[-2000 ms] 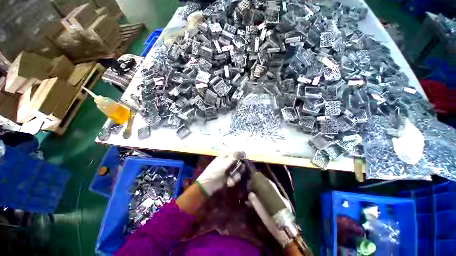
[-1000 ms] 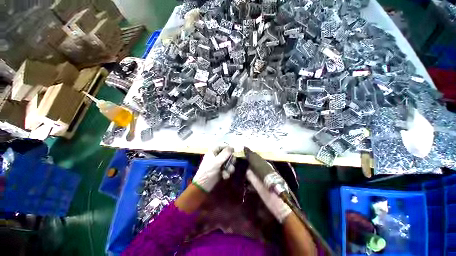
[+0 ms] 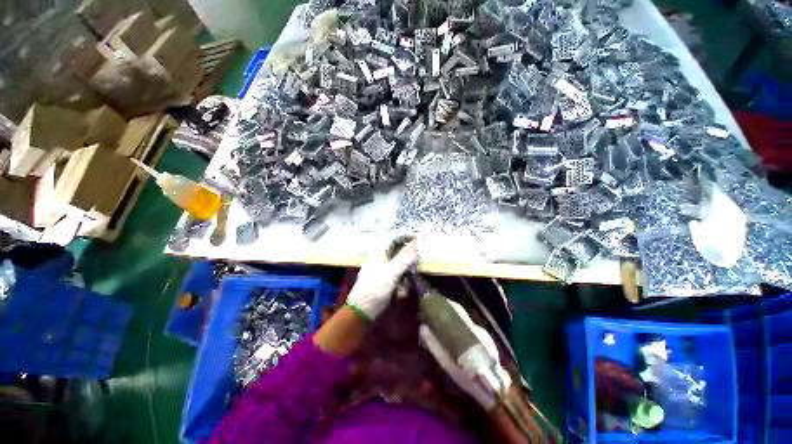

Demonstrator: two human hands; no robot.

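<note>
My left hand (image 3: pixel 382 282), in a white glove, holds a small dark metal housing (image 3: pixel 401 246) at the table's front edge. Most of the housing is hidden by the fingers. My right hand (image 3: pixel 469 368), also gloved, is around the olive-grey air screwdriver (image 3: pixel 452 327), which slants up and left. The tool's dark nose is close to my left hand; whether it touches the housing cannot be told. A loose pile of thin silver screws or pins (image 3: pixel 441 198) lies on the table just beyond my hands.
A large heap of metal housings (image 3: pixel 373 147) covers the table (image 3: pixel 347 243). An oil bottle (image 3: pixel 193 198) lies at the left corner. A blue parts crate (image 3: pixel 201 364) stands at lower left, another blue crate (image 3: pixel 664 328) at lower right. Cartons (image 3: pixel 95 186) are at far left.
Since one second ago my left hand has moved slightly right and up with the housing. The tool's nose has moved left and down, and its rear has swung down. Hands and tool are closer together.
</note>
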